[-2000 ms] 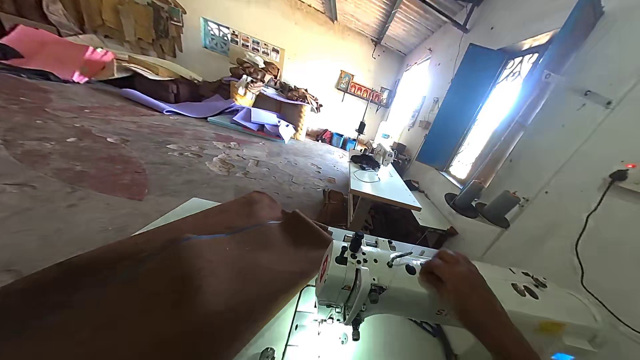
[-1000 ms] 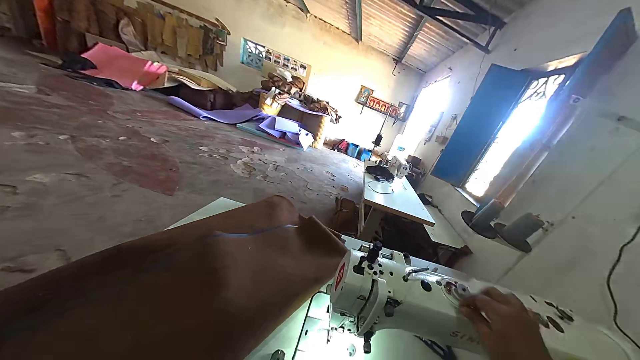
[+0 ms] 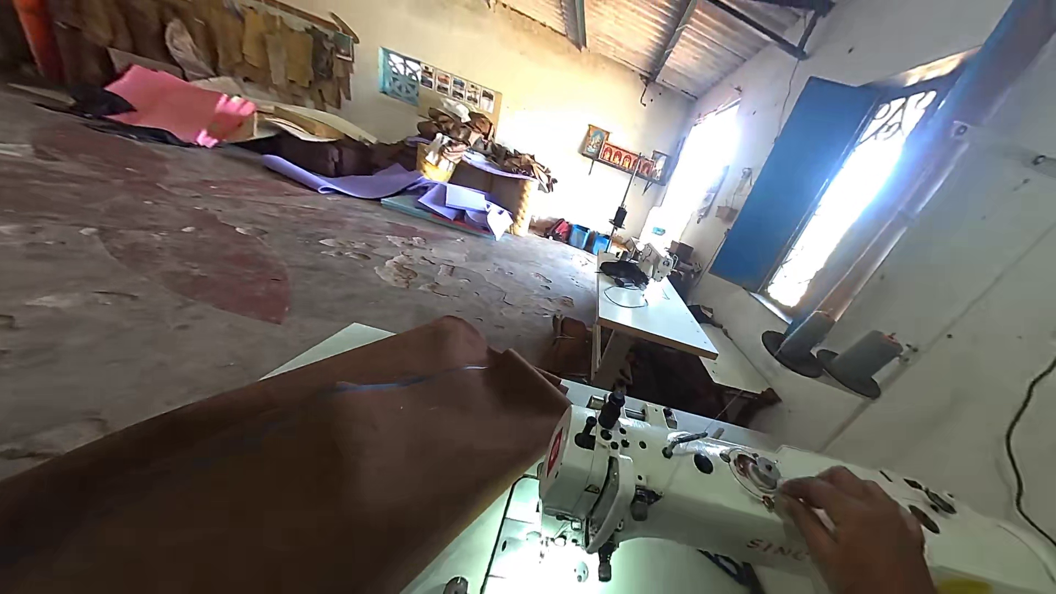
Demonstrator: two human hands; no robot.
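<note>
A white Singer sewing machine spans the lower right of the head view, its lamp lighting the bed below the needle area. My right hand is at the machine's front, thumb and fingertips beside a round metal dial; whether they pinch a small part or a thread cannot be told. A large piece of brown leather or similar sheet lies folded left of the machine head and covers much of the white table. A blue line runs across its upper part. My left hand is not visible.
Two grey thread cones stand on holders by the right wall. Ahead is another white table with a sewing machine. Purple sheets and pink material lie across the floor. A black cable hangs at right.
My right hand has moved right along the machine's front, from near the thread guides to beside the round dial. The view has shifted somewhat. The brown sheet stays beside the machine head.
</note>
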